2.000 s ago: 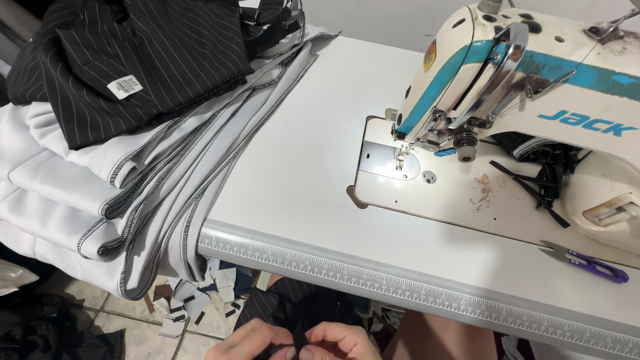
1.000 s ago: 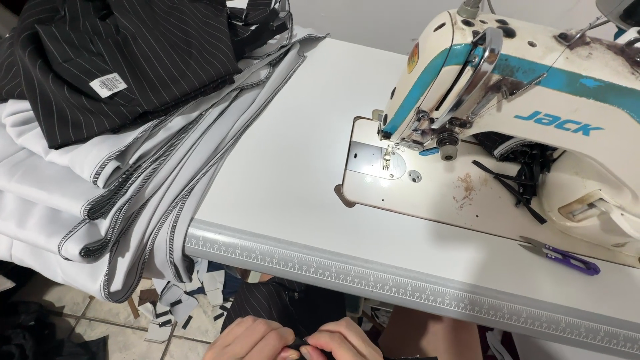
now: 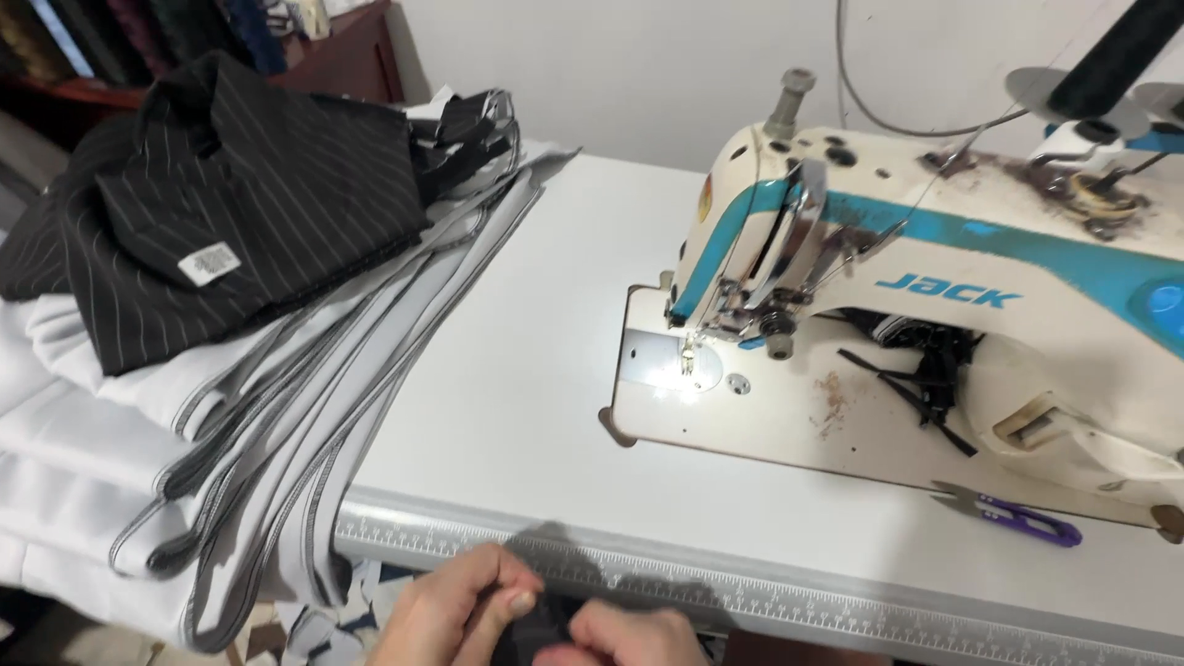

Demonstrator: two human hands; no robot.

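Note:
At the bottom of the head view, my left hand (image 3: 462, 606) pinches a piece of dark fabric (image 3: 536, 624) between thumb and fingers. My right hand (image 3: 629, 638) grips the same fabric from the other side, a short gap away. Both hands are at the table's front edge, and their lower parts are cut off by the frame. Beyond them stands a white and teal Jack sewing machine (image 3: 925, 231), its presser foot (image 3: 687, 356) lit over the needle plate. Purple-handled thread snips (image 3: 1027, 520) lie on the table at the right.
White fabric pieces with dark overlocked edges (image 3: 277, 462) hang over the table's left side. On them rests black pinstriped fabric (image 3: 277, 194) with a white label. A ruler strip (image 3: 786, 601) runs along the front edge. Fabric scraps (image 3: 319, 634) lie on the floor. Black strips (image 3: 925, 388) sit under the machine arm.
Both hands have come up to the table's front edge with the dark fabric between them. The view has shifted, showing more of the wall and the machine's top.

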